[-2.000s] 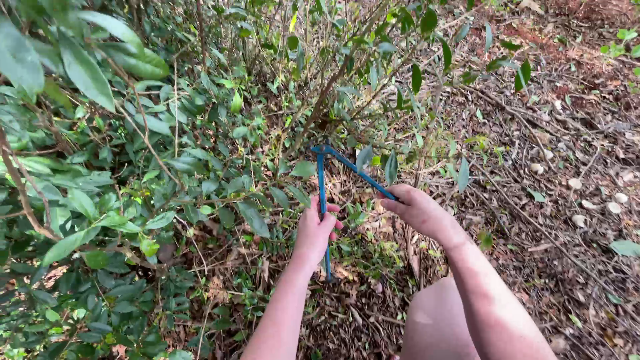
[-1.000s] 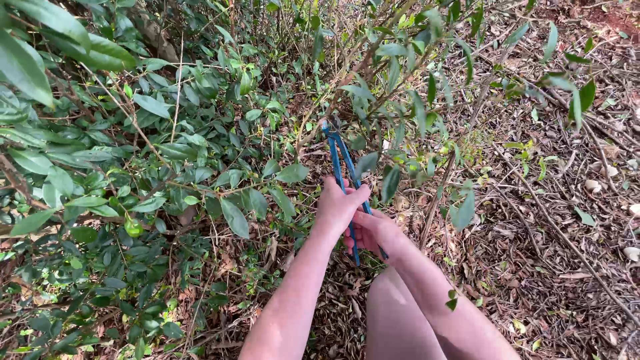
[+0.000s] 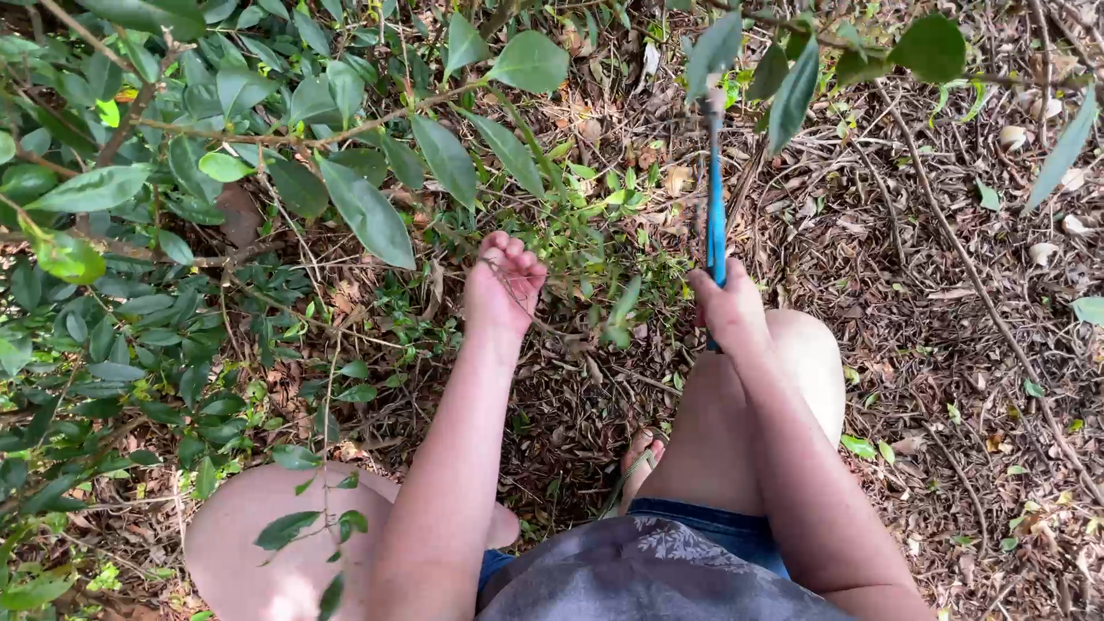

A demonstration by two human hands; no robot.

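Note:
My right hand (image 3: 730, 309) is closed around the blue handles of long-handled loppers (image 3: 716, 211), which point away from me above my right knee. The handles look close together, and the head is partly beside hanging leaves. To the left, my left hand (image 3: 507, 280) is raised with curled fingers around a thin twig (image 3: 552, 329). The twig runs from the hand down to the right, with blurred green leaves (image 3: 619, 315) near its far part.
A leafy shrub (image 3: 112, 371) fills the left side. One leafy branch (image 3: 371, 125) reaches across above my left hand, and another (image 3: 828, 43) hangs at the top right. A long bare stick (image 3: 957, 250) lies on the leaf litter at right. My knees are bent on both sides.
Both hands were on the lopper handles; my left hand has let go and moved left, now with a twig. The handles were spread apart two seconds ago and have closed. The view has tilted down.

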